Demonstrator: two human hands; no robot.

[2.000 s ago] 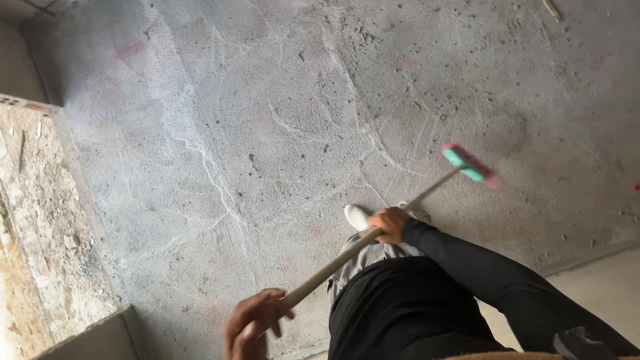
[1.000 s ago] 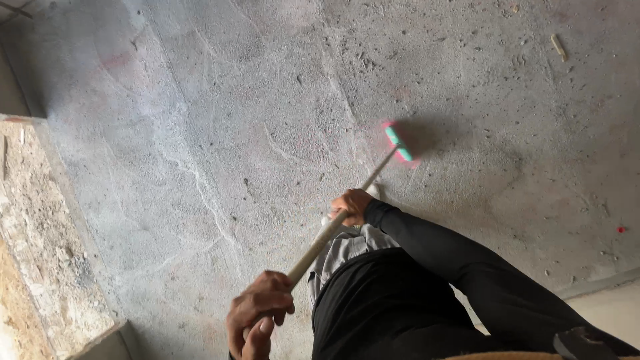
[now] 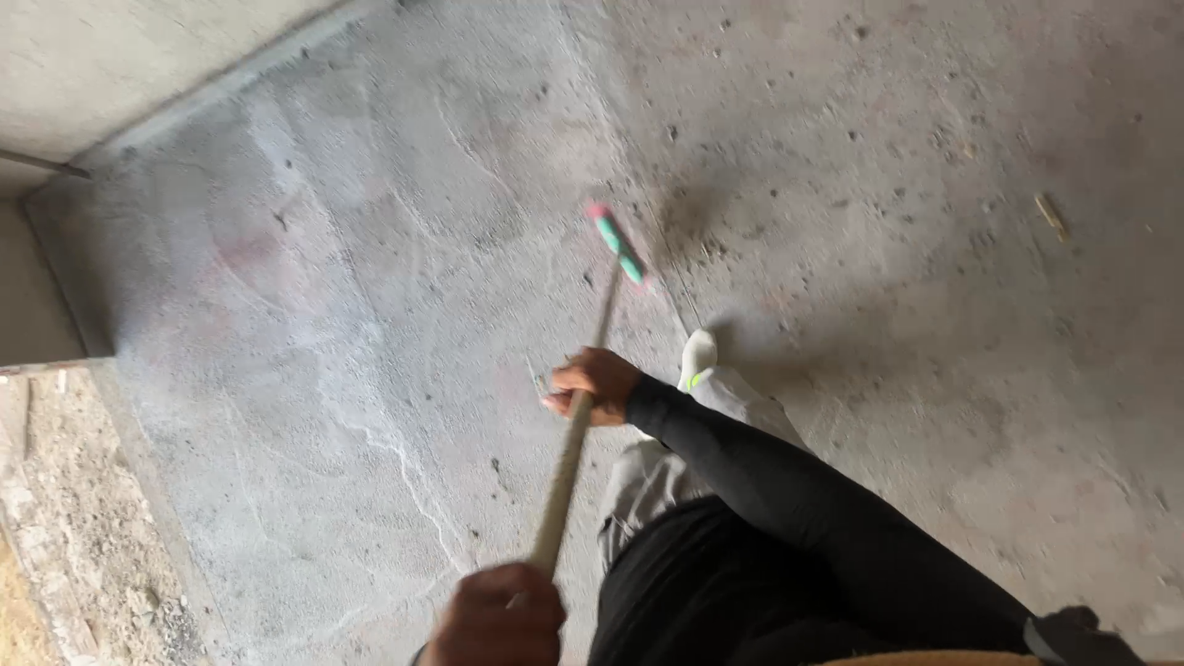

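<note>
A broom with a long pale handle (image 3: 564, 486) slants up across the view to its teal and pink head (image 3: 620, 248), which is on or just above the concrete floor. My right hand (image 3: 595, 387) is wrapped around the middle of the handle, its arm in a black sleeve. Lower down, my left hand (image 3: 499, 615), somewhat blurred, closes around the upper end of the handle. Small dark crumbs of debris (image 3: 708, 248) lie just right of the broom head.
My white shoe (image 3: 698, 356) stands on the rough concrete floor (image 3: 444, 305). A pale wall (image 3: 139, 65) borders it at upper left, with rubble ground (image 3: 102, 518) beyond an edge at lower left. A small wood-like scrap (image 3: 1052, 216) lies at right.
The broom head has moved left across the floor, along with my right hand. My left hand, partly spread on the handle two seconds ago, is now closed on it. The view has shifted.
</note>
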